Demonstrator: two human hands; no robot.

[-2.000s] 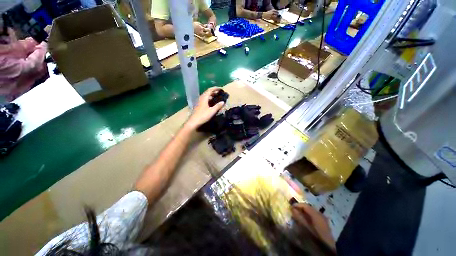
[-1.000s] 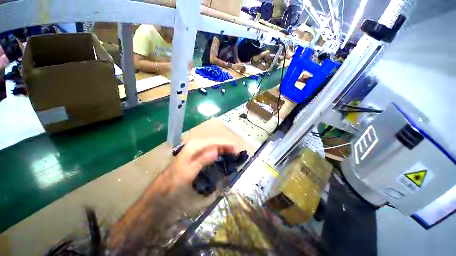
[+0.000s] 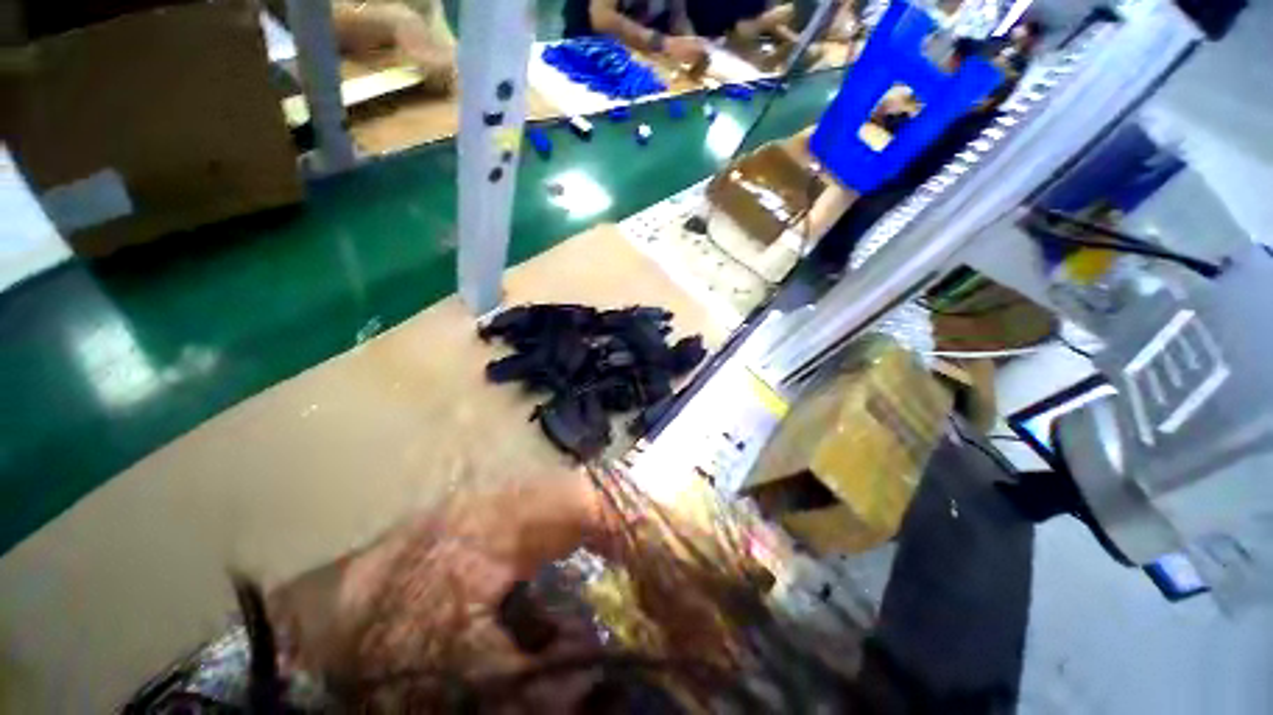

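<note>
A heap of black plastic parts (image 3: 593, 366) lies on brown cardboard (image 3: 349, 433) in the middle of the view. My left hand (image 3: 461, 566) is large and blurred at the bottom, nearer to me than the heap. A dark piece, apparently a black plastic part (image 3: 531, 615), is at its fingers. The yellow pad (image 3: 614, 594) shows in patches beside the hand. Hair hangs across the lower view and hides much of the work spot. A brownish blur behind it, right of the pad, may be my right hand; what it holds cannot be seen.
The taped carton (image 3: 852, 454) stands right of the heap, beside the black mat (image 3: 963, 559). The grey laser head (image 3: 1145, 419) hangs at right. A white post (image 3: 489, 168) rises behind the heap. Beyond are the green belt (image 3: 377, 279), a large carton (image 3: 154, 126), a blue crate (image 3: 894, 105) and people's arms.
My left hand has moved from over the heap down towards me, uncovering the heap. The camera view has tilted down; the belt and large carton sit higher in it.
</note>
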